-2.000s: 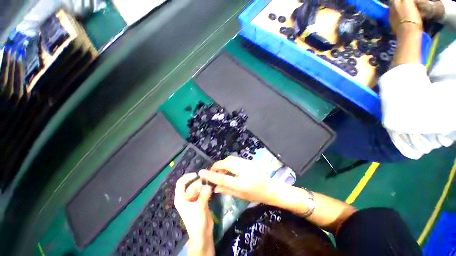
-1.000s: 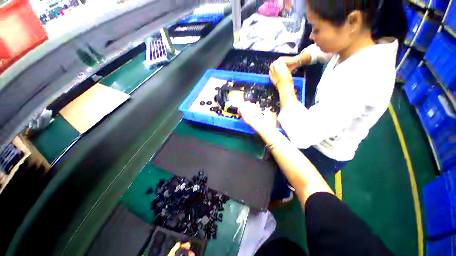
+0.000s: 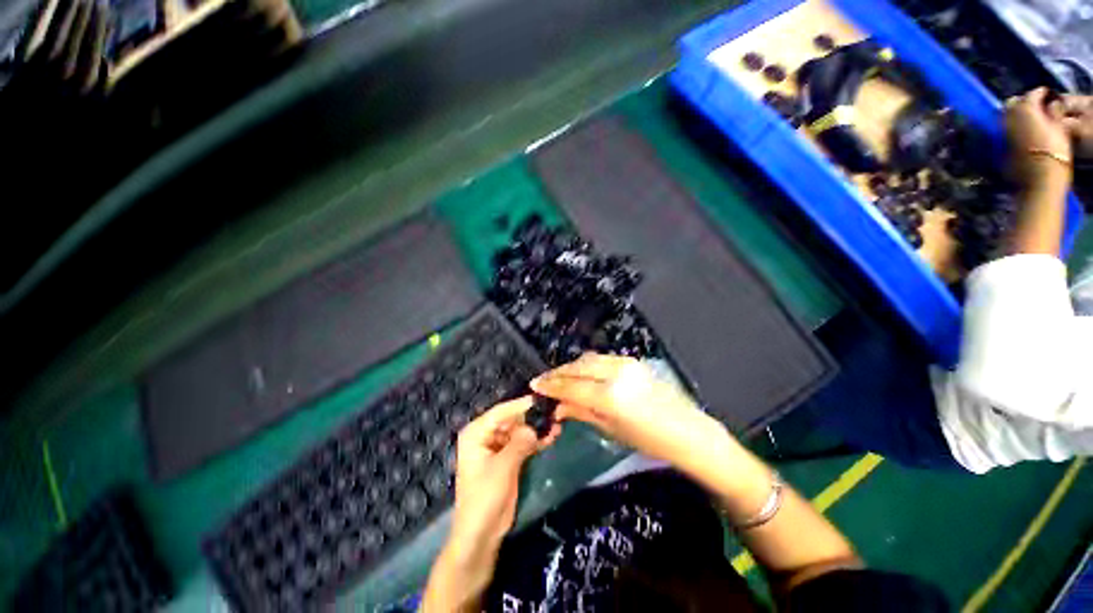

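A small black round part point(image 3: 541, 414) is held between the fingertips of my left hand point(image 3: 494, 461) and my right hand point(image 3: 611, 401). Its details are hidden by fingers and blur. My hands are over the top right end of the filled tray point(image 3: 360, 479), a long black tray with rows of round parts. The heap of small black plastic fittings point(image 3: 563, 287) lies loose just beyond my hands. I cannot tell whether a fitting is also between my fingers.
A flat dark grey tray point(image 3: 300, 341) lies behind the filled tray. The side tray point(image 3: 707, 287) lies right of the heap. The blue bin point(image 3: 827, 198) holds loose round parts. A neighbour's arm point(image 3: 1043, 204) reaches over it. A second filled tray point(image 3: 102, 557) is at far left.
My right hand has come back from the blue bin and now meets my left hand at the part. The view has swung back down to the trays.
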